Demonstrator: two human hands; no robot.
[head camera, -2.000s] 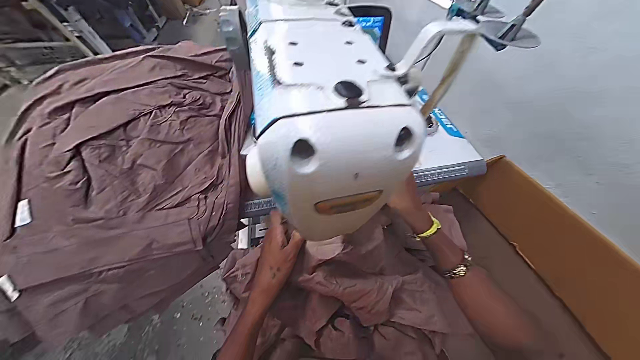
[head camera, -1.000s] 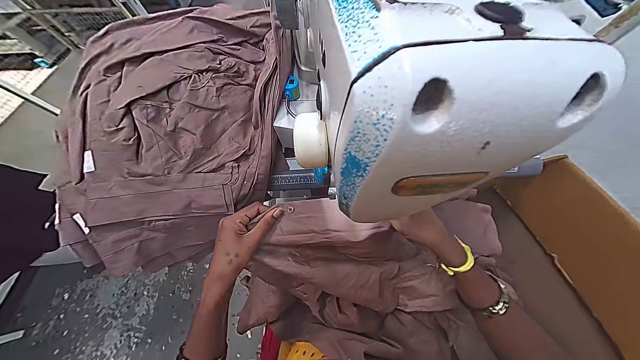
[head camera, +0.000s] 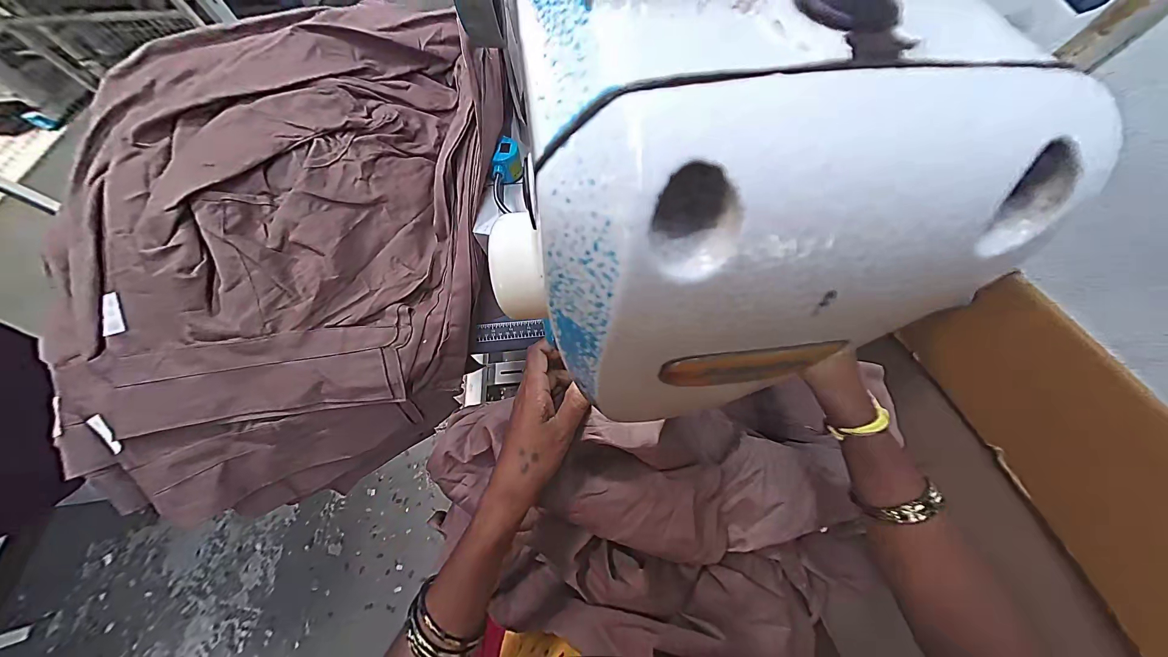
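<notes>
A white industrial sewing machine head (head camera: 821, 219) with blue speckles fills the upper right and hides the needle area. At its lower left edge is my left hand (head camera: 543, 415), fingers bent at the mauve-brown fabric (head camera: 675, 493); the fingertips are partly covered, so its hold is unclear. My right hand (head camera: 830, 365) is mostly behind the machine head, with only the wrist side showing above the same fabric. The fabric lies bunched below the machine, between my forearms. A tall pile of similar mauve-brown garments (head camera: 274, 237) with small white tags lies to the left.
A ruler strip (head camera: 509, 332) runs along the machine bed beside a cream round knob (head camera: 516, 266). A small blue device (head camera: 506, 160) with a cable sits behind it. On the right stands a brown board wall (head camera: 1031, 438). Scraps litter the grey floor (head camera: 237, 566).
My left hand has moved from the fabric's left corner, where it was a second ago, in toward the machine head. The fabric edge seen there is now bunched. The view has come closer to the machine.
</notes>
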